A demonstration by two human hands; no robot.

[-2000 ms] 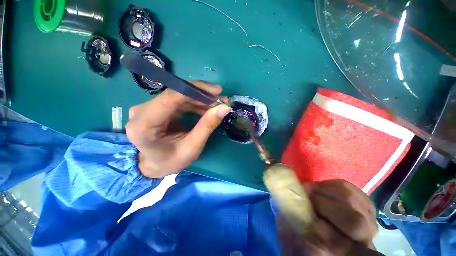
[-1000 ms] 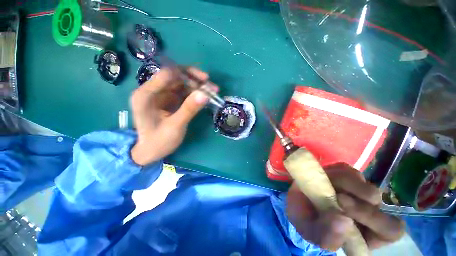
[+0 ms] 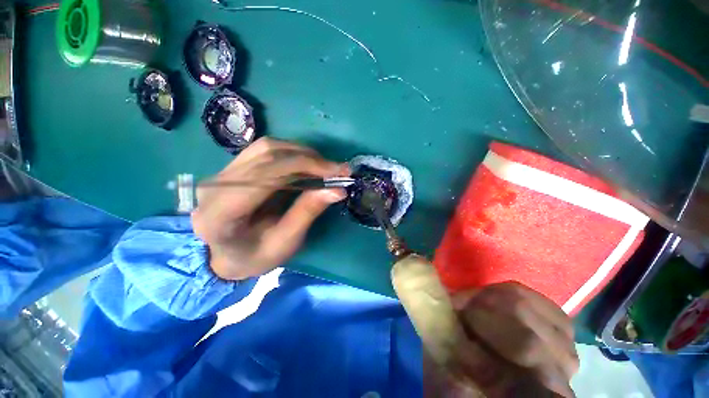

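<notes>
A round black housing lies on a ragged whitish pad on the green mat. My left hand grips slim tweezers, seen edge-on, with their points at the upper left of the housing. My right hand holds the soldering iron by its cream handle. The iron's dark tip reaches inside the housing at its lower right; the exact contact point is too small to tell.
Three black units lie at upper left, near the green-flanged solder spool. Thin solder wire curls above. A red cloth lies right, under the clear hood's edge. A metal tray is at far right.
The iron has come back from over the red cloth into the housing. My left hand has lowered the tweezers to the housing's edge, and they now lie nearly level. The view has shifted slightly.
</notes>
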